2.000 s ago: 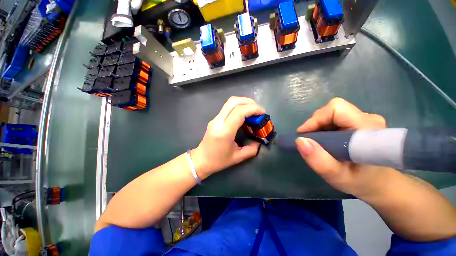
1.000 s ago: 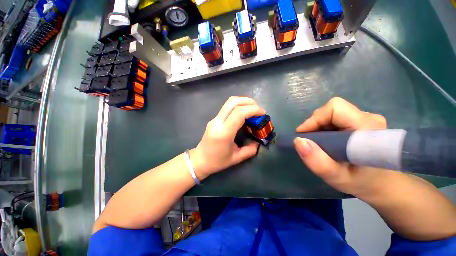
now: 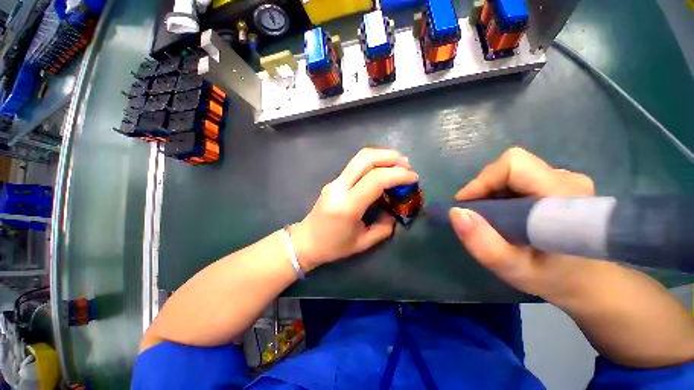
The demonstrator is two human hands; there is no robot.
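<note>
My left hand [image 3: 348, 202] grips a small transformer [image 3: 404, 202] with a blue top and copper windings just above the bench, partly hidden by my fingers. My right hand [image 3: 517, 221] holds a thick dark grey syringe [image 3: 502, 219] with a pale band, its tip pointing left beside the transformer; I cannot tell if they touch. Behind my hands, a silvery fixture [image 3: 358, 97] holds several transformers [image 3: 439, 38] upright. Its leftmost seat [image 3: 278, 64] is empty and shows a pale yellowish block.
A tight block of transformers [image 3: 171, 107] stands at left, black bases up. A pressure gauge [image 3: 272, 19], yellow bin [image 3: 342, 9] and white glove or rag [image 3: 183, 17] are at the back. A grey hose [image 3: 624, 99] crosses the right. A green conveyor [image 3: 110, 198] runs at left with a transformer [image 3: 81, 311].
My left fingers have shifted over the transformer and turned it slightly, covering more of its top. My right hand and the syringe have hardly moved. The conveyor transformer sits slightly lower in view.
</note>
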